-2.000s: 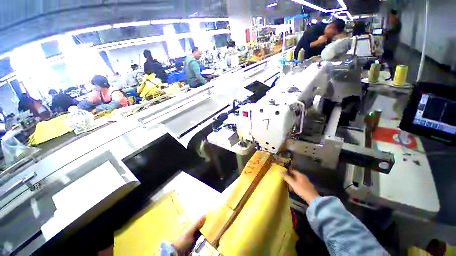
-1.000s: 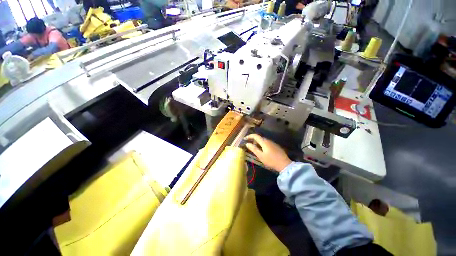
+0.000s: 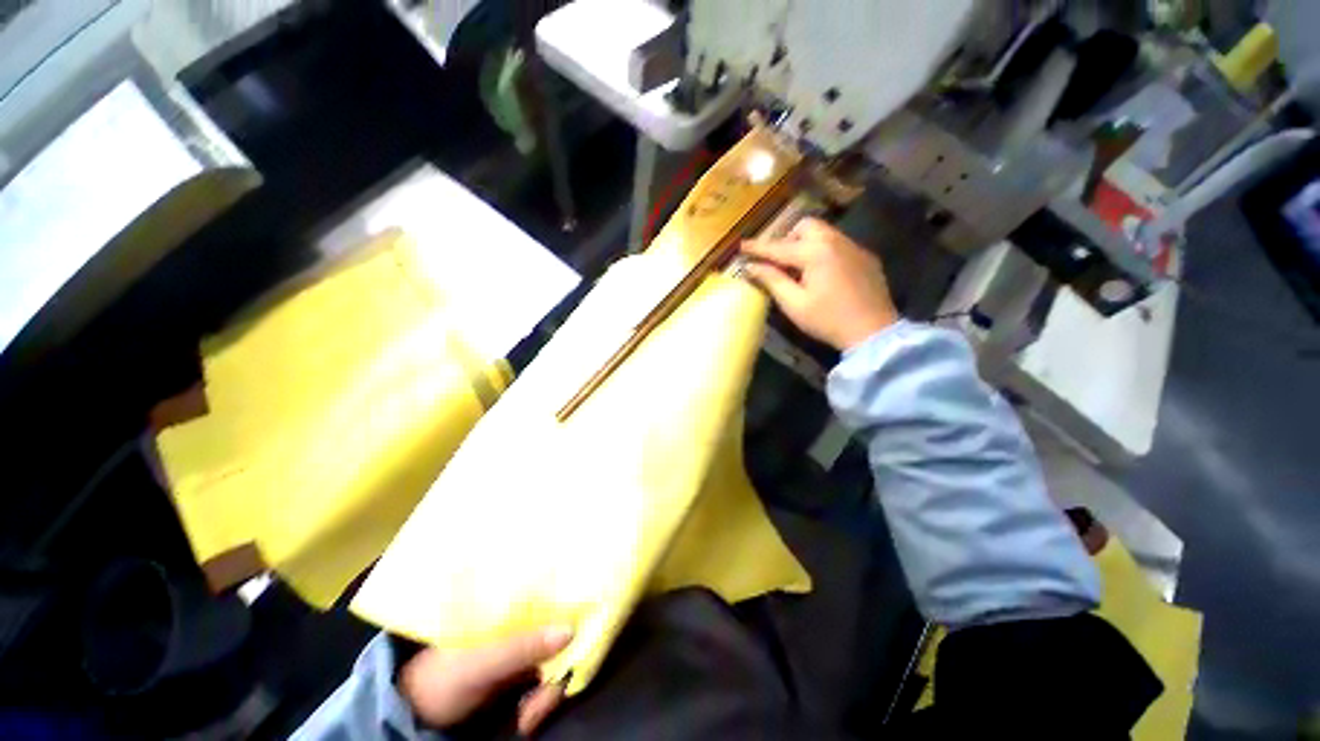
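A yellow panel point(image 3: 623, 434) lies over the machine's arm and hangs toward my lap, with a bright pale upper face. The orange-tan template point(image 3: 731, 193) with dark handwriting and a central slot shows above it, its far end under the sewing head point(image 3: 832, 58). My left hand point(image 3: 485, 678) grips the panel's near edge between thumb and fingers. My right hand point(image 3: 822, 278) is at the panel's upper right edge beside the template, fingers pinched on that edge; a small metallic bit shows at the fingertips. The needle area is not clear.
A stack of yellow panels point(image 3: 319, 420) with brown bits lies on a white board point(image 3: 485, 275) at left. More yellow panels point(image 3: 1158, 637) are at lower right. The clamp carriage point(image 3: 1086, 261) and white machine table point(image 3: 1100, 348) stand right of the head. A screen edge shows at far right.
The view has tilted down toward the lap. My left hand, unseen a second ago, now holds the panel's near edge. My right hand's fingers have closed at the panel's upper edge.
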